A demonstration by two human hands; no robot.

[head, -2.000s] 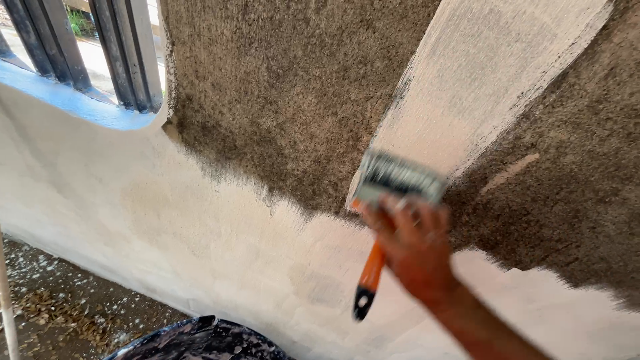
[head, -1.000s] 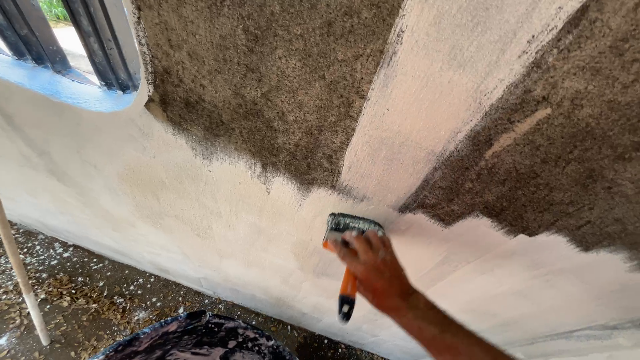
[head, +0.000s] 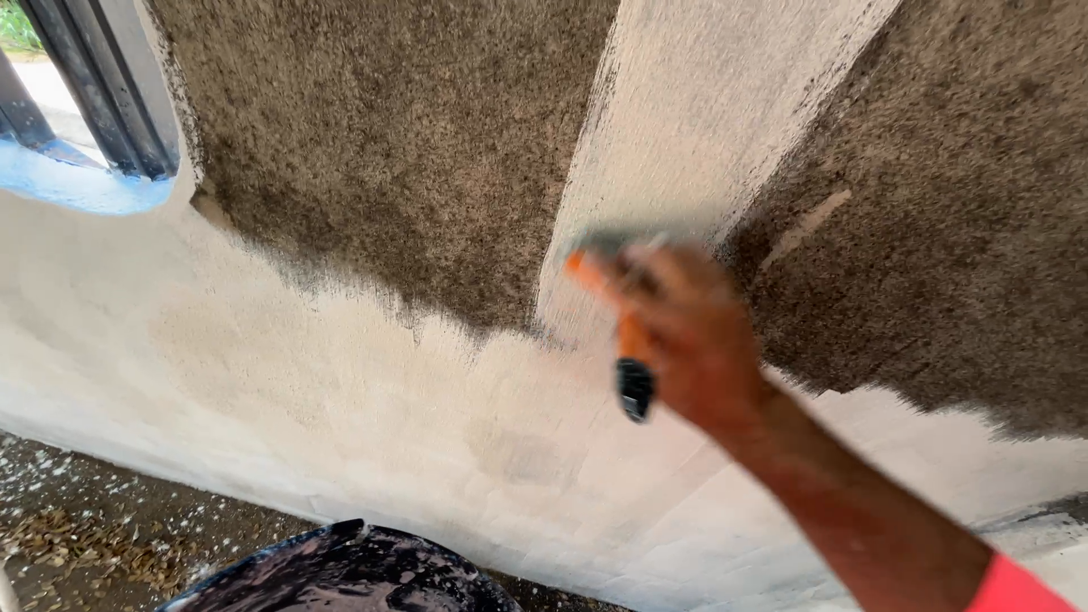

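Note:
My right hand [head: 693, 327] grips a wide paintbrush [head: 633, 340] with an orange handle and black end. Motion blurs its bristles, which lie against the pale painted strip [head: 680, 127] running up the wall. Dark, rough, mottled wall [head: 382, 153] flanks that strip on both sides. Below, pale paint [head: 340, 382] covers the wall with a ragged brushed upper edge. A short pale streak [head: 807, 228] marks the dark part at the right. My left hand is out of the frame.
At the bottom stands a dark, paint-smeared container [head: 365, 569], only its top showing. Ground with dry leaves and paint spatter [head: 102, 544] runs along the wall's foot. An opening with dark metal bars [head: 102, 85] and a blue sill [head: 93, 183] is at the upper left.
The brush in my right hand has moved from the strip down to its lower end, then back up onto the strip. The pink sleeve edge has come into view.

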